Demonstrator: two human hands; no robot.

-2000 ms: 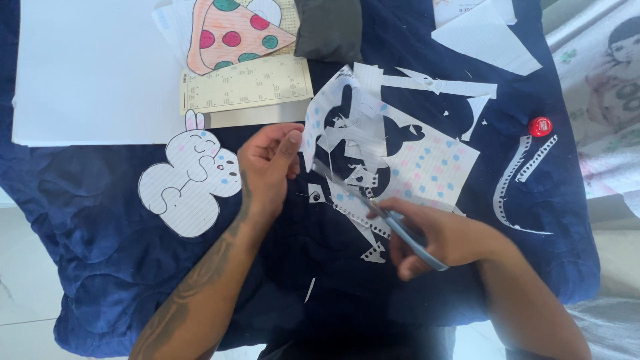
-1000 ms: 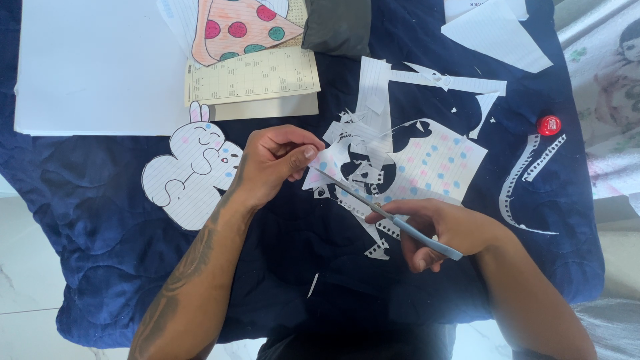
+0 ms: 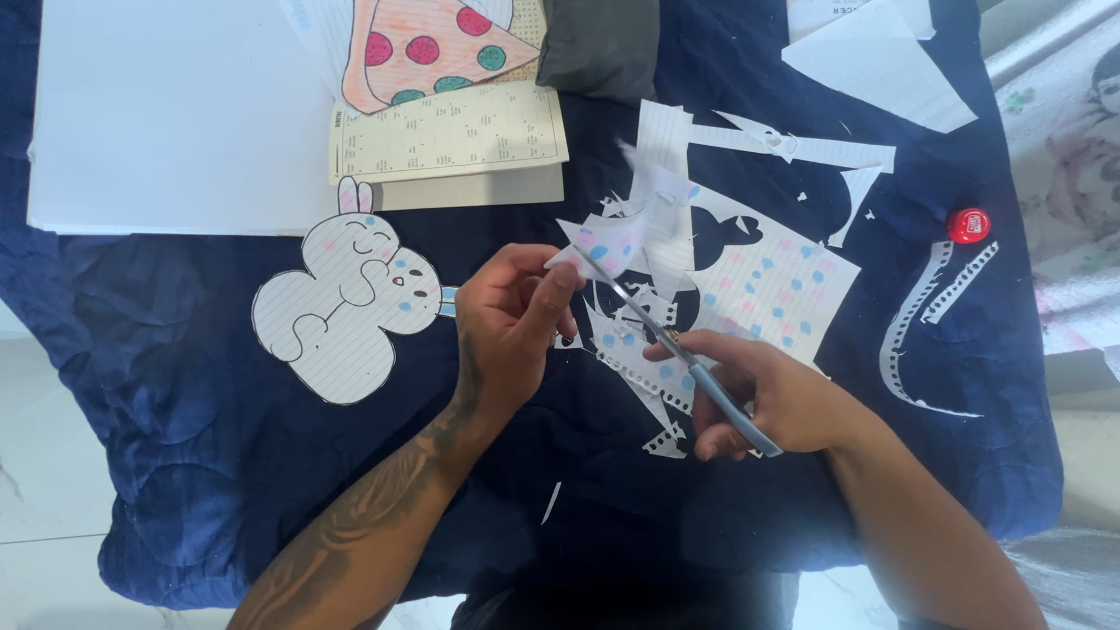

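Observation:
My left hand (image 3: pixel 518 324) pinches a small piece of paper (image 3: pixel 604 245) with pink and blue spots between thumb and fingers. My right hand (image 3: pixel 761 394) holds grey-handled scissors (image 3: pixel 652 325), their blades pointing up and left at the held piece. How far apart the blades are cannot be told. Beneath and beyond the hands lie a spotted lined sheet (image 3: pixel 779 293) with curved cut-outs and several paper scraps (image 3: pixel 643 372), some with punched edges. Left of my left hand lies a lined paper cut-out (image 3: pixel 337 306) of two joined bunny figures, one ear partly hidden by the hand.
Large white sheets (image 3: pixel 184 114) lie at upper left, beside a printed booklet (image 3: pixel 451 140) and a coloured pizza-slice drawing (image 3: pixel 420 52). A dark cloth item (image 3: pixel 599 48) is at the top. A red cap (image 3: pixel 968 225) and punched paper strips (image 3: pixel 901 350) lie right on the blue quilted cloth (image 3: pixel 612 534).
The spotted piece in my left hand now sits at a different angle, its point turned toward the upper left. Both hands and the scissors stay close together above the scraps.

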